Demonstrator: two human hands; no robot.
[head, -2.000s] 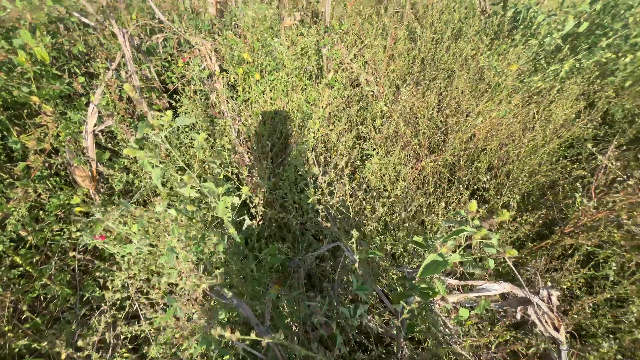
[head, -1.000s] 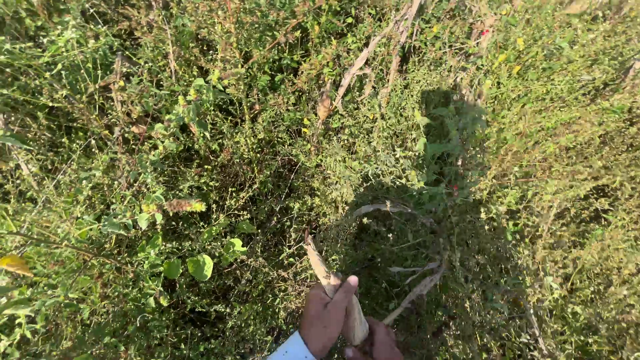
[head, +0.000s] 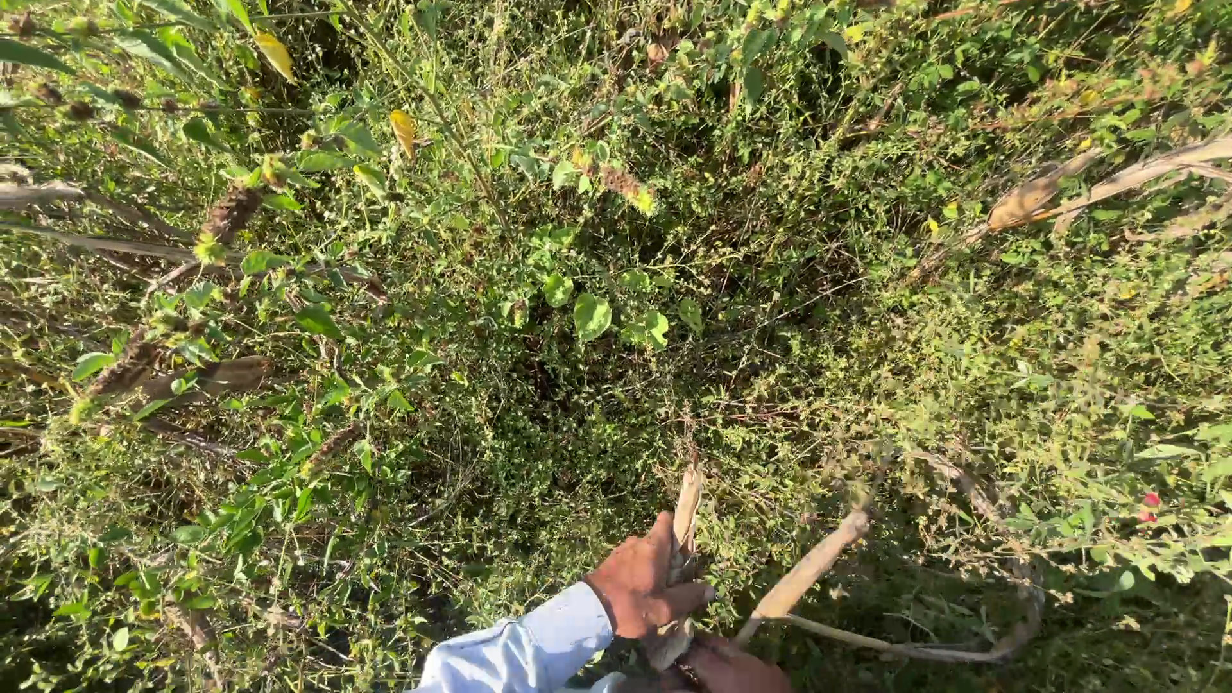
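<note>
A dry, pale maize ear in its husk [head: 687, 510] points up from the bottom centre of the head view. My left hand [head: 643, 585], in a light blue sleeve, is wrapped around its middle, fingers across the husk. At the ear's lower end, my right hand [head: 731, 666] grips it close beside the left; the bottom edge of the frame cuts this hand off. Just to the right of both hands slants a dry tan husk [head: 808, 568] on a bent, dry stalk [head: 905, 650].
Dense green weeds [head: 577, 433] surround the hands. Another dry husk [head: 1039, 192] hangs on a stalk at the upper right. Brown dry stalks and a withered husk [head: 207, 380] lie among leaves at the left. A small red flower [head: 1149, 508] shows at the right.
Two seconds ago no hands were in view; one second ago both were at the dry ear, and they still hold it. The view has swung left and down.
</note>
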